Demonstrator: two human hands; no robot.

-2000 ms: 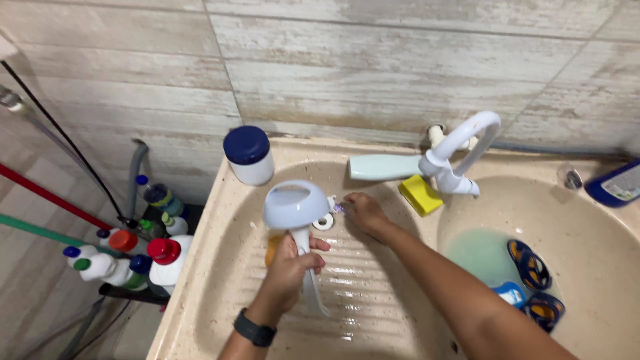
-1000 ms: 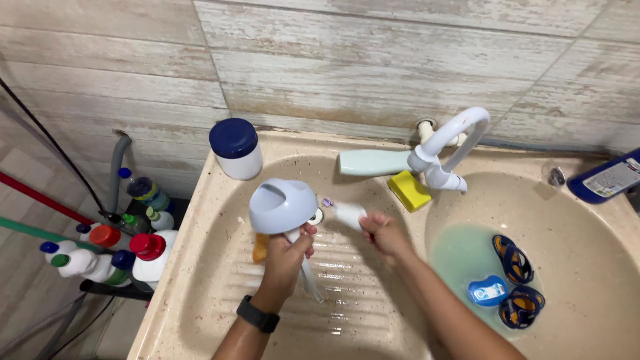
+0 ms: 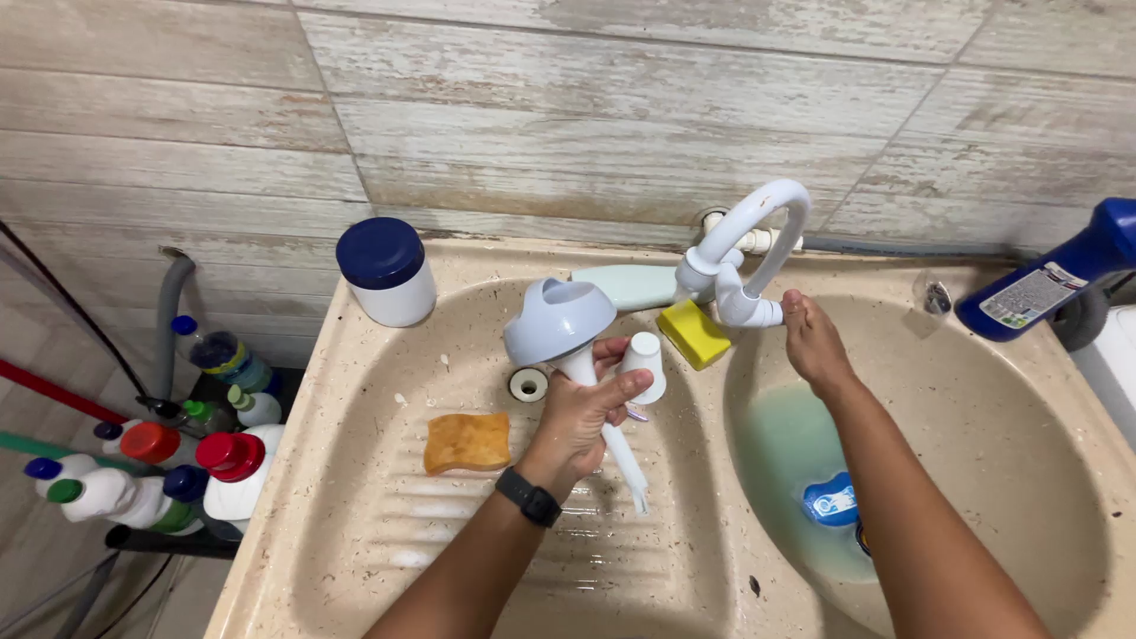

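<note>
My left hand (image 3: 581, 413), with a dark watch at the wrist, grips a white plastic dome-topped piece (image 3: 561, 321) by its stem over the ribbed left basin. A small white plastic cup (image 3: 642, 366) is at its fingertips; whether the hand holds it cannot be told. My right hand (image 3: 809, 342) is at the outlet end of the white faucet (image 3: 750, 306), its fingers on or beside the knob there. The yellow sponge (image 3: 694, 335) lies on the divider below the faucet. An orange sponge (image 3: 468, 442) lies on the ribs, near the drain (image 3: 528, 384).
A jar with a blue lid (image 3: 386, 271) stands at the back left corner. A pale green bottle (image 3: 626, 286) lies behind the left basin. A blue bottle (image 3: 1021, 288) leans at the right. Cloudy water in the right basin (image 3: 1047, 532) holds a blue object (image 3: 831, 500). Several bottles (image 3: 235, 470) stand lower left.
My right hand has moved from the left basin to the faucet. The white cup, blurred by my right hand a second ago, is now beside my left hand. The orange sponge shows fully.
</note>
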